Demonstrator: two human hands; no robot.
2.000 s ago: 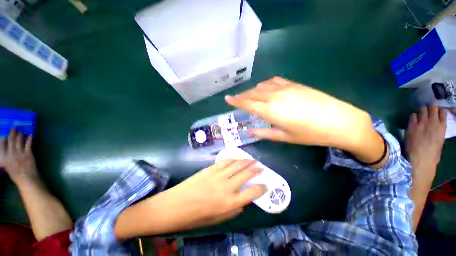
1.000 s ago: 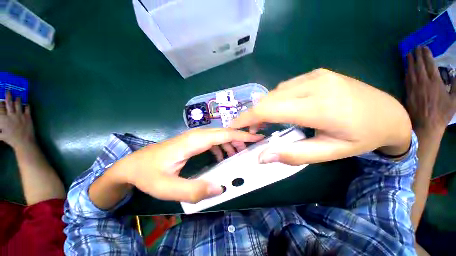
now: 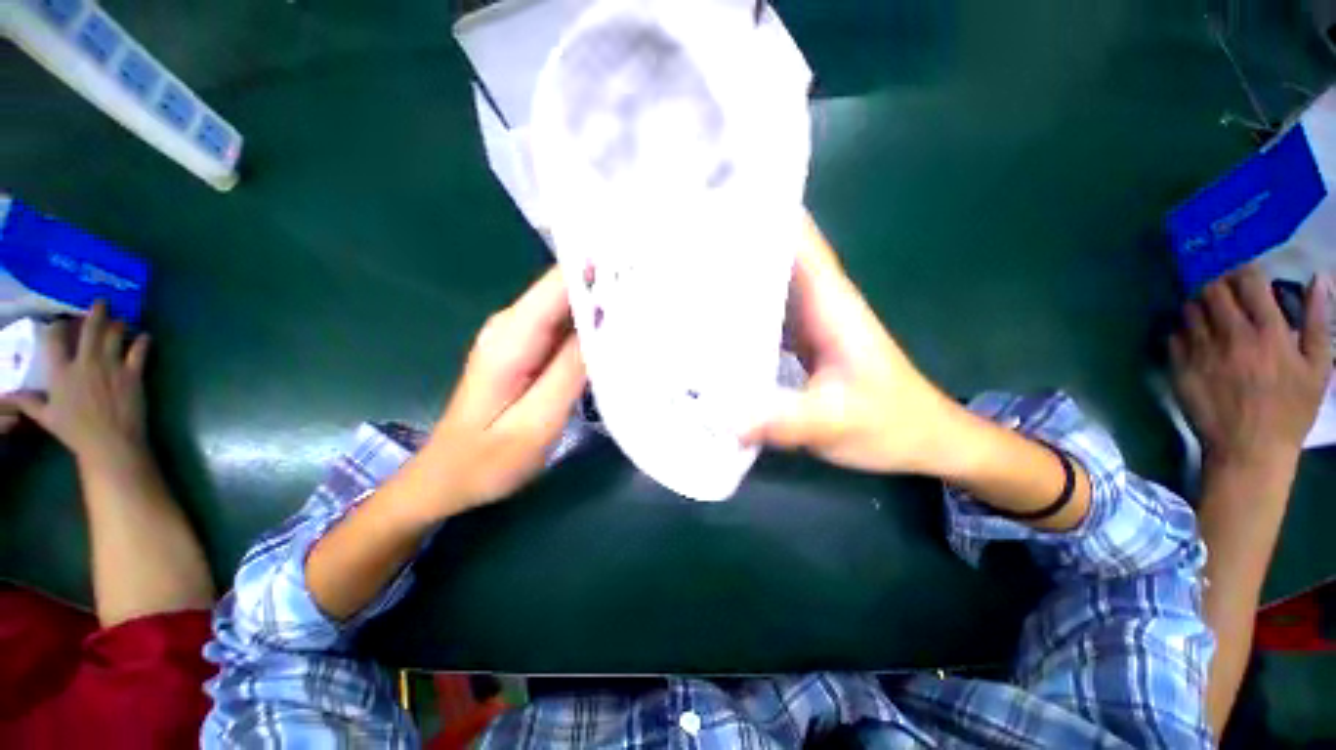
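A large white rounded oval device cover [image 3: 667, 249] is held up close to the camera, glaring and partly blurred. My left hand [image 3: 513, 396] grips its left edge, with the fingertips hidden behind it. My right hand [image 3: 857, 384] grips its right edge, the thumb on the front near the lower end. Small dark marks show on the cover's left side. Behind it stands an open white carton [image 3: 506, 66], mostly hidden. The open device half with the wires cannot be made out; a small dark bit shows beside my left fingers.
A white power strip [image 3: 139, 88] is at the upper left. At the left, another person's hand [image 3: 103, 384] is by a blue carton [image 3: 73, 261] and a white item. At the right, another person's hand [image 3: 1245, 359] is below a blue and white carton [image 3: 1253, 205].
The white cover has been raised from low over the table's near edge to upright before the camera. Both hands have moved to its sides. The device half with wires is now out of sight.
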